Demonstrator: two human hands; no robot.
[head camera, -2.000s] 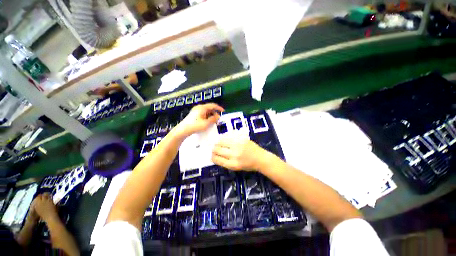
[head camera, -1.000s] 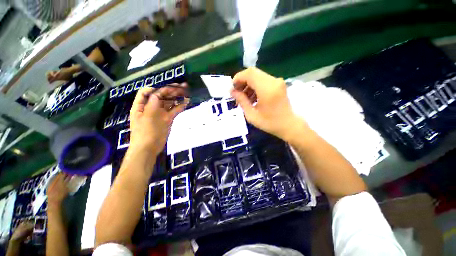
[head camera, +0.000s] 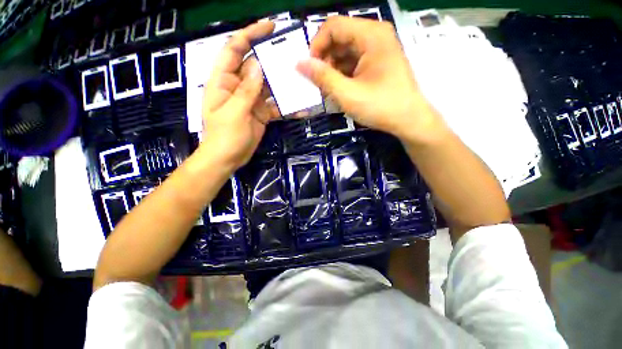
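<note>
A phone front housing covered by a white liner piece (head camera: 286, 71) is held above the tray, slightly tilted, with a dark slot near its top. My left hand (head camera: 235, 102) grips its left and lower edges. My right hand (head camera: 368, 75) is at its right edge with the thumb on the white face. The black blister tray (head camera: 267, 198) lies below with housings in pockets, several with white adhesive frames (head camera: 125, 76). A white die-cut sheet (head camera: 196, 85) lies on the tray, partly hidden behind my left hand.
A pile of used white liner sheets (head camera: 470, 95) lies right of the tray. Another black tray (head camera: 580, 75) is at the far right. A purple-rimmed round nozzle (head camera: 37, 116) and a white paper strip (head camera: 73, 211) are at the left. Another person's arm (head camera: 17, 266) shows at the left edge.
The view has shifted down towards the tray. The small white piece held by my right hand now lies over the housing, and both hands are together on it.
</note>
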